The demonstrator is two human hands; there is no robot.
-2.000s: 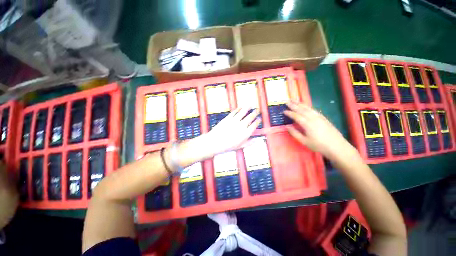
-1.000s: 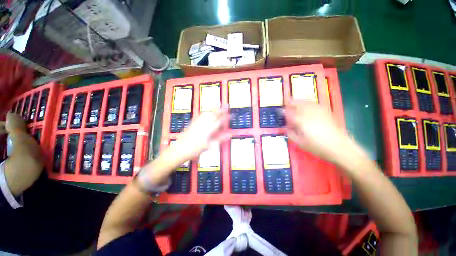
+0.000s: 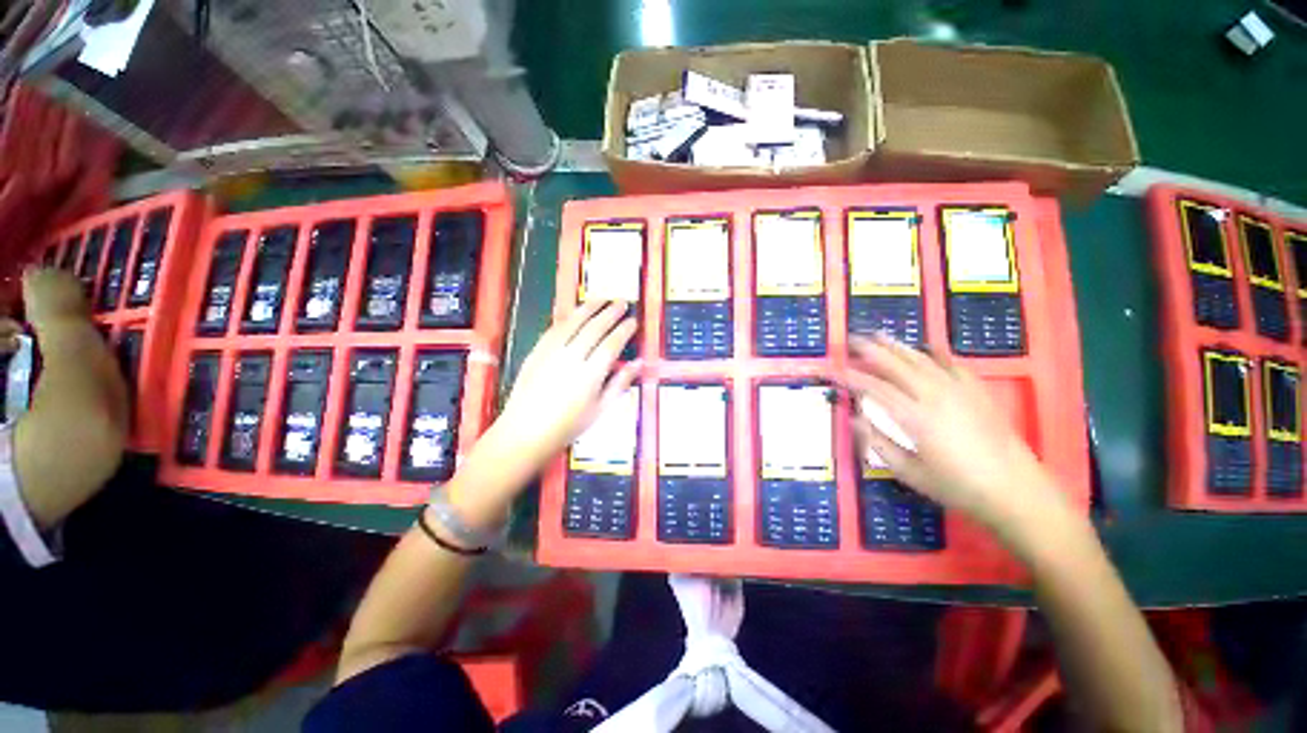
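A red foam tray (image 3: 1061, 287) lies in front of me, holding several keypad phones (image 3: 790, 329) face up in two rows, screens lit white inside yellow borders. The bottom right pocket holds no phone. My left hand (image 3: 568, 375) lies over the top left phone's keypad and the edge of the phone below it, fingers apart, holding nothing. My right hand (image 3: 925, 423) is over the upper part of the rightmost bottom-row phone (image 3: 902, 518), fingers spread; it covers most of that screen. Whether its fingertips touch the phone cannot be told.
Behind the tray stand a battery carton (image 3: 745, 122) with white blocks and an empty carton (image 3: 1003, 122). Red trays with black phones (image 3: 384, 272) lie left, near another person's arm (image 3: 72, 380). Another red tray (image 3: 1187, 358) is at right. Grey-white equipment (image 3: 416, 72) stands upper left.
The view has shifted so the tray sits further right. My left hand has moved to the tray's left column. My right hand has come down from the top row to the bottom row.
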